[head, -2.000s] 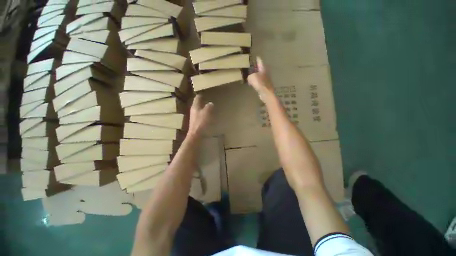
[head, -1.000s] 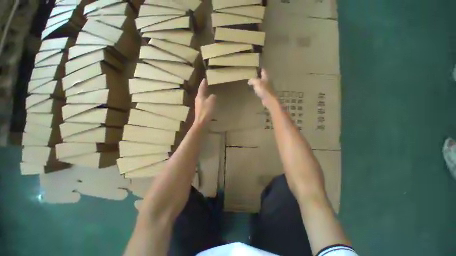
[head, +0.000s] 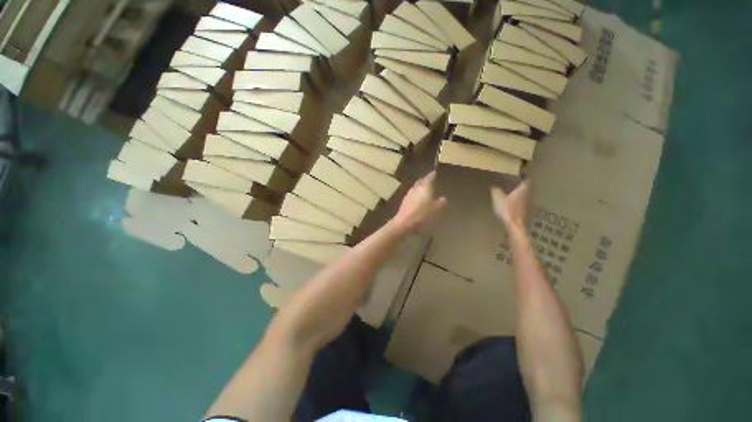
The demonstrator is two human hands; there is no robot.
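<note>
Folded brown mailer boxes stand tilted and nested in several long rows. The shortest row ends nearest me with a box (head: 480, 157) whose long edge faces me. My left hand (head: 420, 203) is just below that box's left end, thumb and fingers apart. My right hand (head: 513, 204) is just below its right end, fingers also apart. Neither hand visibly holds anything; whether a fingertip touches the box is unclear. Another row (head: 317, 202) runs to the left of it. The lids and insides of the boxes are mostly hidden.
A flattened cardboard floor sheet (head: 528, 293) with dark printing lies under the row and towards me. Flat die-cut blanks (head: 202, 227) stick out below the left rows. A wooden pallet (head: 86, 62) is at the upper left. The floor (head: 157, 330) is green.
The view has turned, so the rows now slant and sit further right. Both hands have drawn slightly back from the near box. The other person's leg and shoe on the right are out of view.
</note>
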